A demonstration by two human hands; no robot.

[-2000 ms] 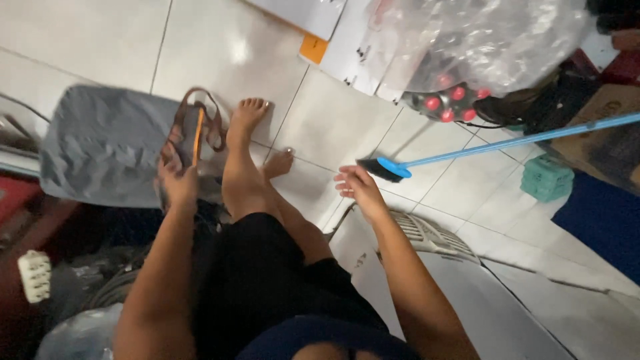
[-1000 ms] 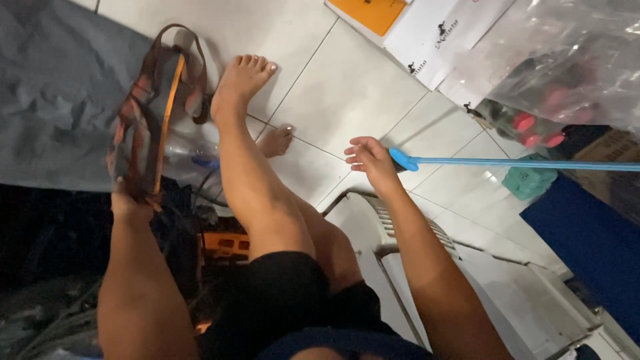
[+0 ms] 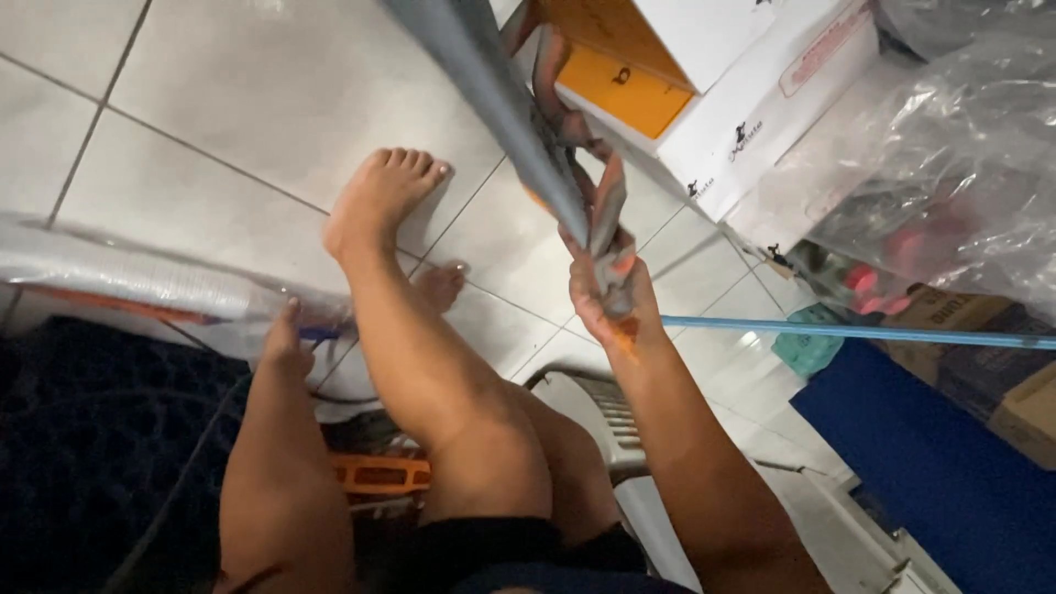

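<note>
My right hand point(image 3: 615, 289) is closed around a grey sheet point(image 3: 511, 115), which looks like fabric or plastic, together with a twisted brown strap point(image 3: 551, 78) and some orange material at the palm. The sheet rises from the hand toward the top of the view. At the left, my left hand point(image 3: 289, 338) touches the end of a long bundle wrapped in clear plastic point(image 3: 157, 276), which lies across the floor. Its fingers are partly hidden, so whether they grip the bundle cannot be told.
White cartons point(image 3: 742, 140), one with an orange panel, stand at upper right beside clear plastic bags point(image 3: 973, 157). A blue pole point(image 3: 866, 332) crosses the right side above a dark blue panel point(image 3: 932, 462). A white plastic chair point(image 3: 590, 412) and an orange crate point(image 3: 384, 474) are near my legs.
The brown strap was in my left hand and is now in my right hand with the grey sheet. The sheet has moved from the left to the upper middle, and the plastic-wrapped bundle now shows.
</note>
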